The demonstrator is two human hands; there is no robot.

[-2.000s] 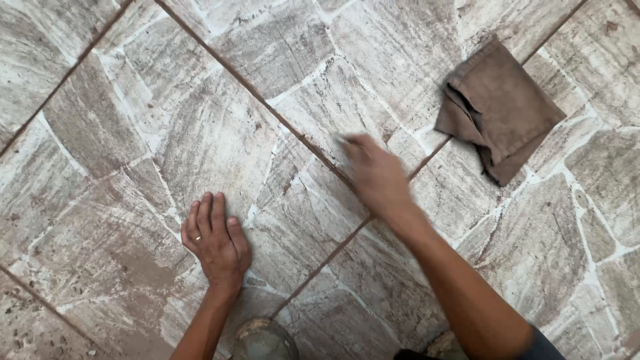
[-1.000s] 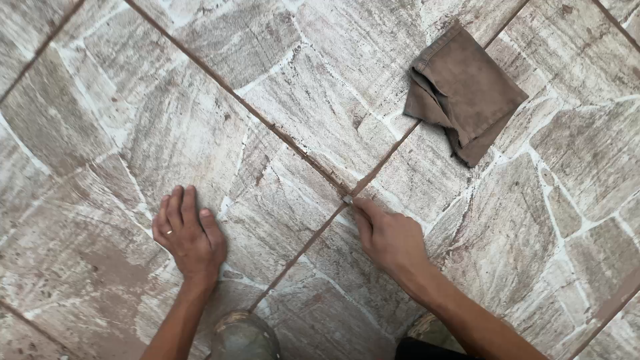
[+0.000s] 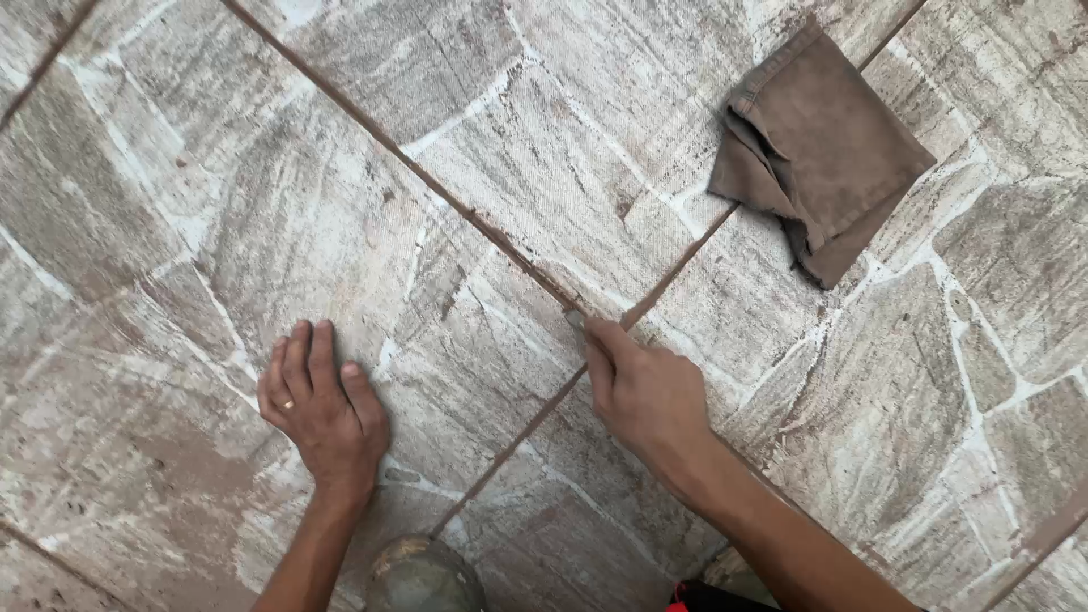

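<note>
My right hand [image 3: 650, 387] is closed around a small tool, mostly hidden in the fist. The tool's short greyish tip [image 3: 575, 319] shows beyond the fingers, at the brown grout joint [image 3: 501, 240] between stone-patterned floor tiles, close to where two joints cross. My left hand [image 3: 327, 408] lies palm down on a tile [image 3: 314, 212] to the left, its fingers a little apart and a ring on one of them. Nothing shows under or in it.
A folded brown cloth [image 3: 837, 153] lies on the tiles at the upper right, across a joint. A rounded, worn knee or knee pad [image 3: 425, 578] is at the bottom edge. Brown residue [image 3: 191, 467] covers tiles at the lower left.
My right hand was blurred over the long joint, then was at the joint crossing, and is now slightly up and left of it along that joint. My left hand has stayed on the floor.
</note>
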